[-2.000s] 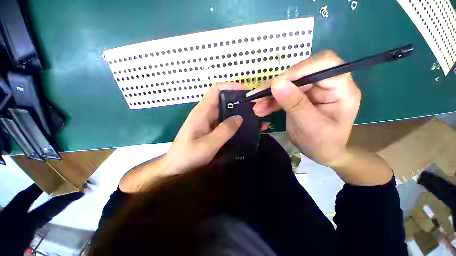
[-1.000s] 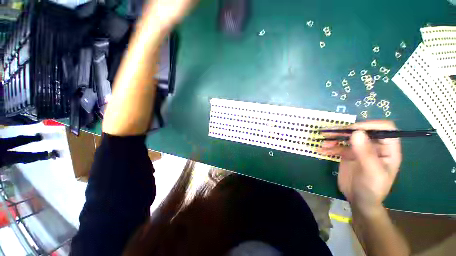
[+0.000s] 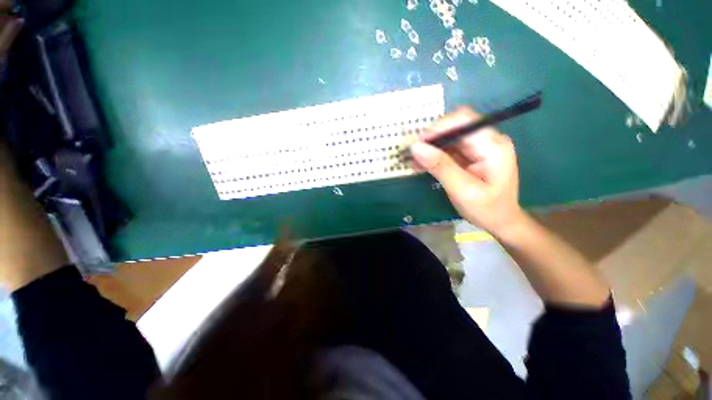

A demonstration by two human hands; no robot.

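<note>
My right hand (image 3: 472, 168) holds black tweezers (image 3: 500, 117) like a pen. Their tip is at the right part of the dotted adhesive sheet (image 3: 265, 144), and the contact there is blurred. The sheet lies flat on the green mat. My left forearm is at the far left edge, and most of the hand is cut off; a blurred skin-coloured bit, perhaps my left hand (image 3: 8, 30), shows at the top left corner. What it holds cannot be seen. Black phone housings (image 3: 66, 78) lie in an overlapping pile at the left.
Small pale rings (image 3: 455, 43) lie scattered above the sheet, and a few near the mat's front edge. Spare dotted sheets (image 3: 597, 47) curve at the upper right. Brown cardboard (image 3: 624, 238) shows below the bench at the right.
The phone housing held in my left hand two seconds ago is out of sight. My left arm has swung to the far left. My right hand keeps the tweezers at the sheet; the view has shifted.
</note>
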